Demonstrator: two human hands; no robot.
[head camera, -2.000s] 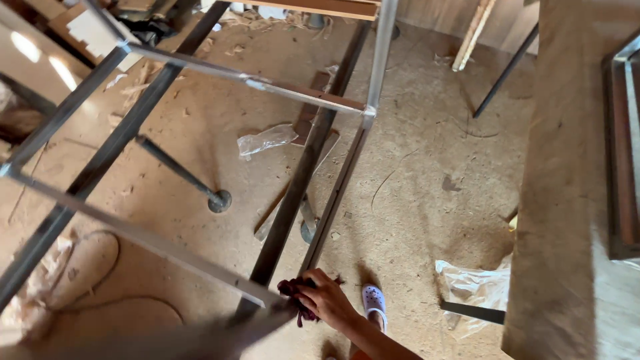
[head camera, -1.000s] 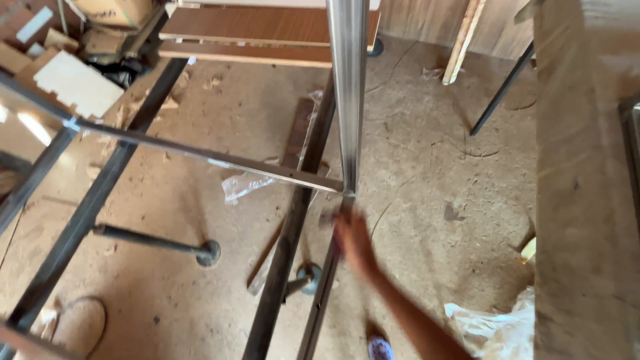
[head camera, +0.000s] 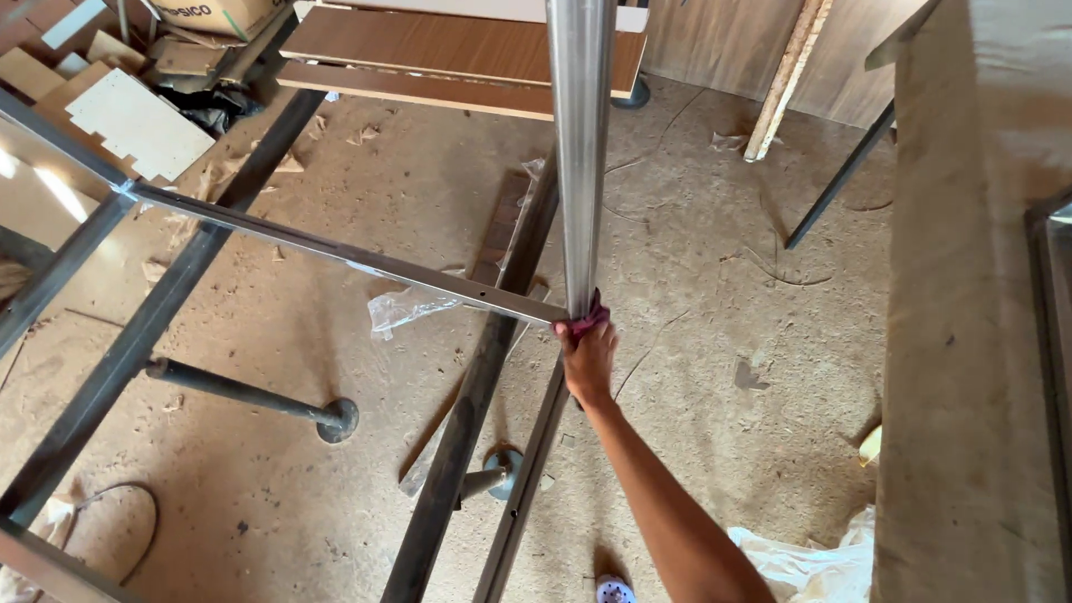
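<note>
My right hand (head camera: 590, 360) is closed around a dark red cloth (head camera: 591, 316). It presses the cloth against the corner where an upright square metal tube (head camera: 579, 151) meets a thin crossbar (head camera: 360, 261) and a side rail (head camera: 526, 486) of a metal frame. The crossbar runs left from this corner to a welded joint (head camera: 126, 188). Part of the corner is hidden behind the cloth and fingers. My left hand is out of view.
Dark steel beams (head camera: 461, 452) run under the frame, with round-footed legs (head camera: 337, 420). Wood-finish boards (head camera: 427, 46) lie behind. A worktable (head camera: 955, 352) stands at right. Clear plastic (head camera: 410, 308), scraps and a cardboard box (head camera: 213, 12) are on the floor.
My right hand with the cloth has moved from the frame's near corner, along the side rail, to the corner at the upright tube. The view has shifted too.
</note>
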